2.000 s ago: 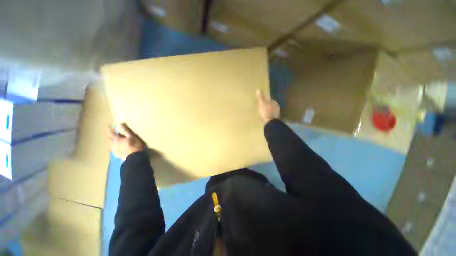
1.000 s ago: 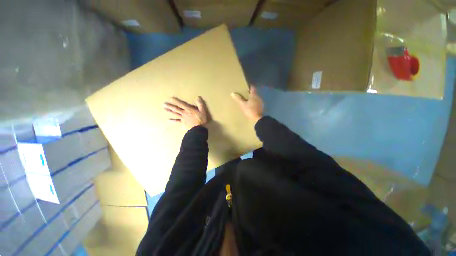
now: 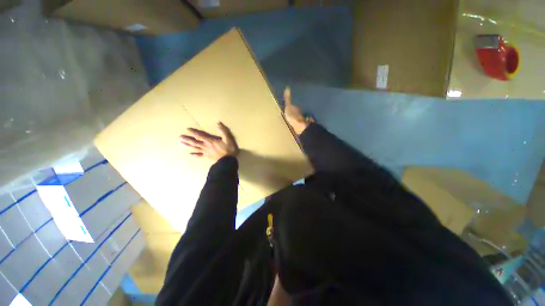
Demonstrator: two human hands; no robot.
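A large plain tan carton (image 3: 173, 107) stands turned at an angle in front of my body. My left hand (image 3: 210, 143) lies flat on its top face with the fingers spread. My right hand (image 3: 294, 113) is at the carton's right edge, thumb up, its fingers partly hidden behind the edge. A faint seam line crosses the carton top. A red tape gun (image 3: 497, 58) lies on another taped carton (image 3: 490, 83) at the upper right.
Blue floor (image 3: 382, 128) shows behind and to the right. Pale cartons with blue strapping (image 3: 72, 227) stand at lower left, a film-wrapped stack (image 3: 54, 77) at upper left. A labelled carton (image 3: 403, 48) stands at upper right. An open carton with clear film (image 3: 478, 209) is at lower right.
Since the earliest frame, my left hand has moved from the carton's left edge onto its top, and the carton has turned. My right hand has slid slightly onto the outer edge.
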